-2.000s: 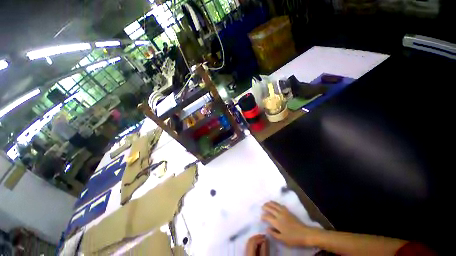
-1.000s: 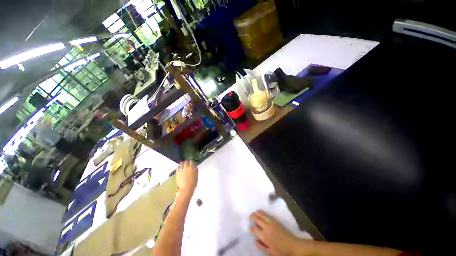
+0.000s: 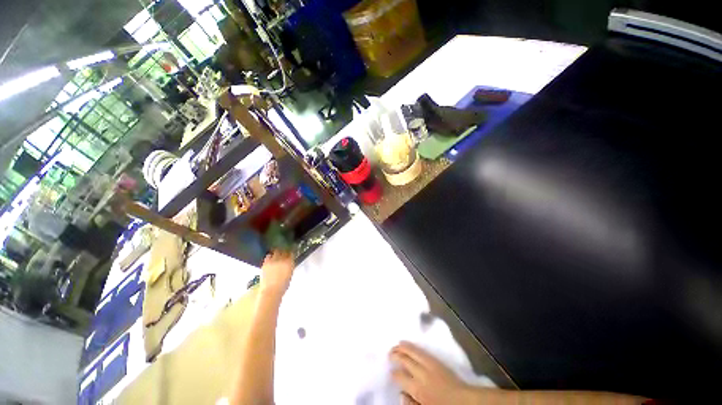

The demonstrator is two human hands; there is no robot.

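My right hand (image 3: 426,376) lies with its fingers spread on a bright white surface (image 3: 348,308), near the black table's edge; I see nothing in it. Glare hides whether that surface is cloth or bare table. It bears a few small dark spots. My left hand (image 3: 277,267) reaches to the front edge of the dark wooden rack (image 3: 252,126), where a blurred greenish thing lies at its fingertips. The fingertips are too blurred to tell if they hold it. Khaki panels (image 3: 198,352) lie left of my left forearm.
A red-and-black bottle (image 3: 356,171) stands right of the rack, beside a pale tub (image 3: 400,164). Green and dark cloth scraps (image 3: 447,142) lie past them. The black table (image 3: 554,253) fills the right side. Blue-and-white pieces (image 3: 112,316) lie far left; a yellow-brown box (image 3: 386,35) stands beyond.
My left hand has left the spot beside my right hand and moved up and left to the rack. My right hand stays on the white surface. The view has shifted.
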